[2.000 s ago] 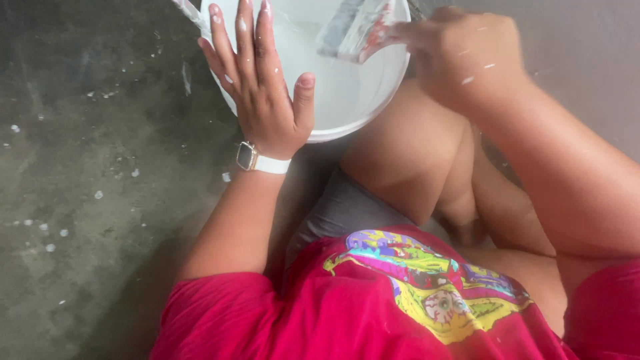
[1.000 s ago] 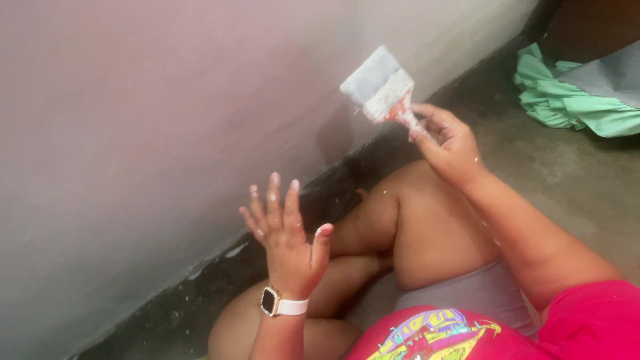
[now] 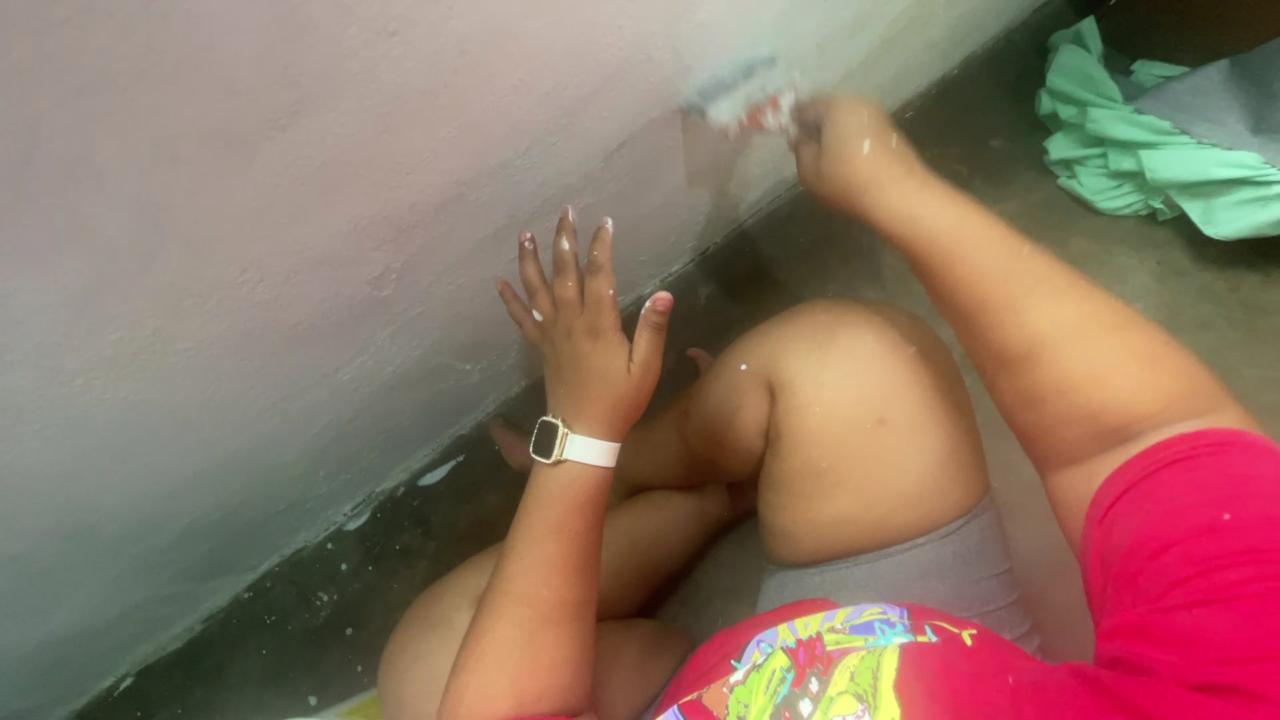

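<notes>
My right hand is closed around the handle of a paint-smeared putty knife with a wide blade and some red near the handle. The blade is blurred and lies at the wall, over its lower part; whether its whole edge touches cannot be told. My left hand is raised in front of the wall with its fingers spread, white specks on the fingertips and nothing in it. A watch with a white strap is on the left wrist.
My crossed legs are close to the wall's foot. White spots mark the dark floor. Green ruffled cloth lies at the upper right. A sliver of something white and yellow shows at the bottom edge.
The view has swung from a white bucket to the wall. The putty knife, over the bucket at first and then held up, is now at the wall. My left hand stays spread.
</notes>
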